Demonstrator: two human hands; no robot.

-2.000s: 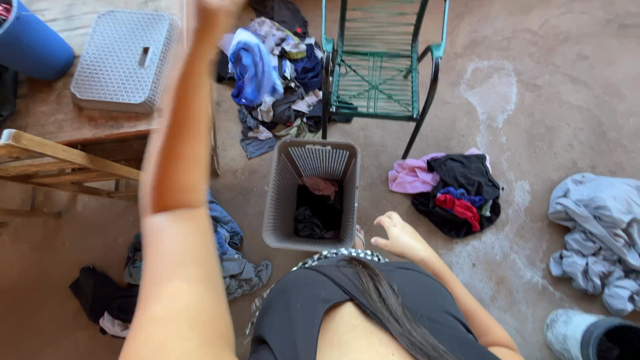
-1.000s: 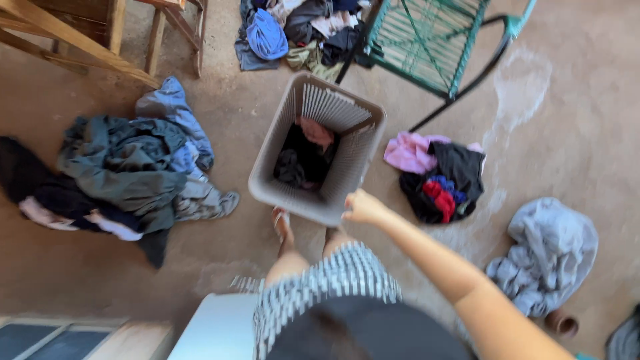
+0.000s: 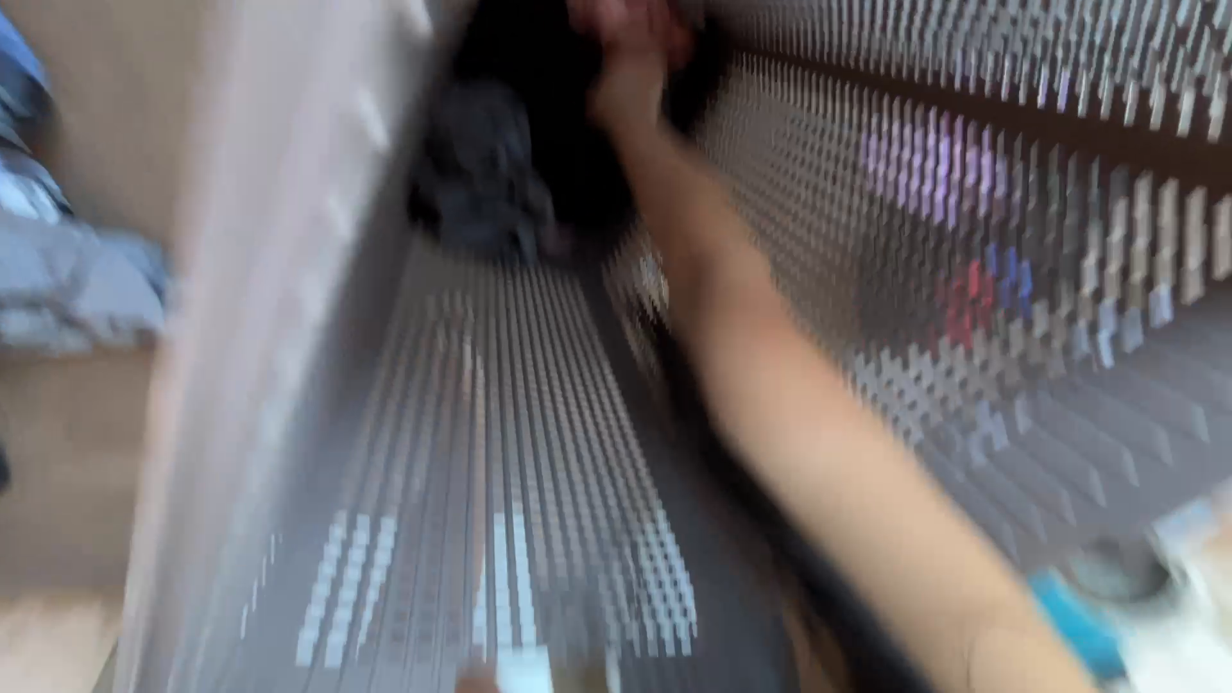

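The tall slatted plastic laundry basket [image 3: 520,404] fills most of the view, seen from its mouth down to its bottom. My right arm reaches deep into it from the lower right. At its far end my right hand [image 3: 640,29] is blurred against a reddish-pink cloth, and whether the fingers grip it cannot be told. Black clothing lies around the hand, with a dark grey garment [image 3: 486,164] to its left on the basket's bottom. My left hand does not show.
Through the slatted right wall show a purple-pink cloth [image 3: 934,164] and red and blue cloths on the floor. Light blue and grey clothes [image 3: 77,279] lie on the floor at the far left. A teal item [image 3: 1078,616] shows at the lower right.
My right hand has gone from the basket's rim down inside to the clothes at the bottom. The view has moved much closer, into the basket's mouth.
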